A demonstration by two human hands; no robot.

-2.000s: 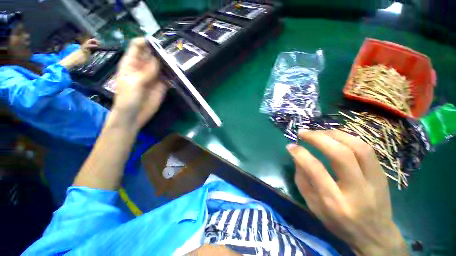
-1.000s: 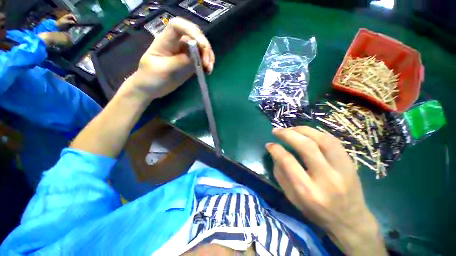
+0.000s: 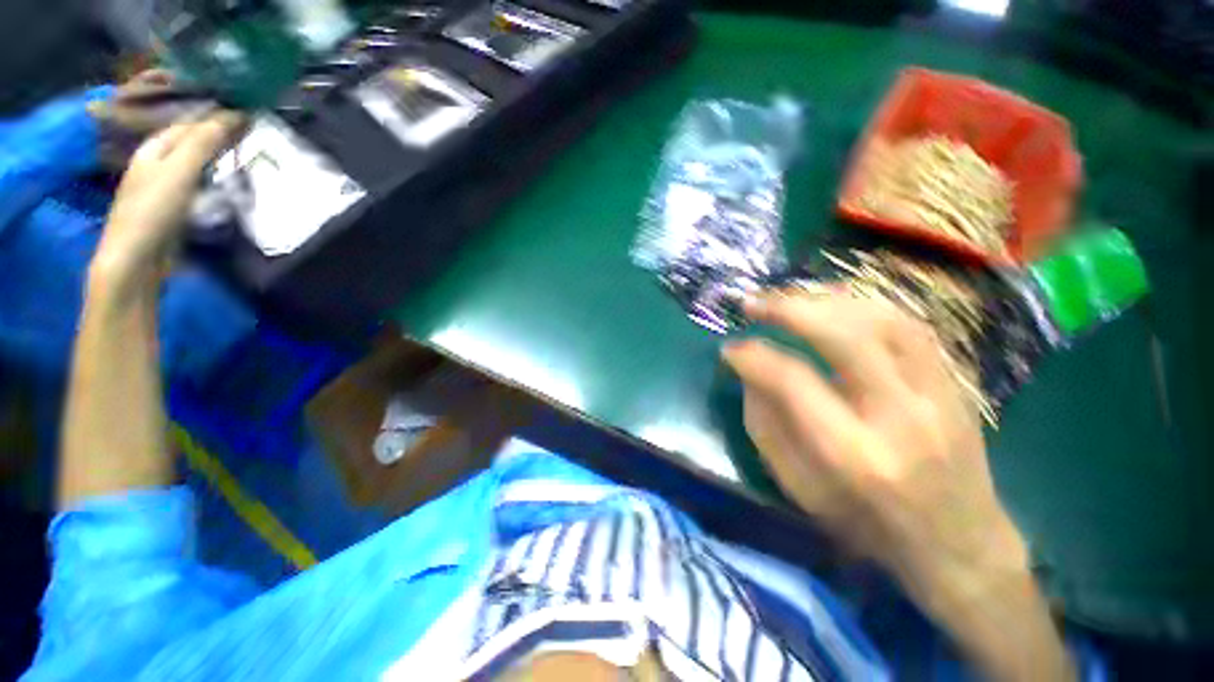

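Observation:
My left hand (image 3: 167, 180) is blurred at the upper left, its fingertips beside a bright silver phone frame (image 3: 286, 193) at the near-left end of the black phone tray (image 3: 413, 180). I cannot tell if it touches the frame. My right hand (image 3: 865, 413) is over the bench, thumb and forefinger apart at the dark slivers (image 3: 712, 300) by the mouth of the clear bag (image 3: 719, 173). No piece shows between its fingertips, but they are blurred. Gold slivers (image 3: 919, 287) lie beyond that hand, partly hidden by it.
An orange-red bin (image 3: 1045, 160) of tan slivers stands at the right, with a green-ended packet (image 3: 1092, 277) beside it. More frames sit in the tray. Another worker's blue sleeve (image 3: 53, 153) and hand are at the far left. The bench edge (image 3: 586, 413) runs before my body.
My left hand has moved up and left to the tray, away from the thin silver frame it held over the bench edge. My right hand stays by the slivers. The camera view has shifted.

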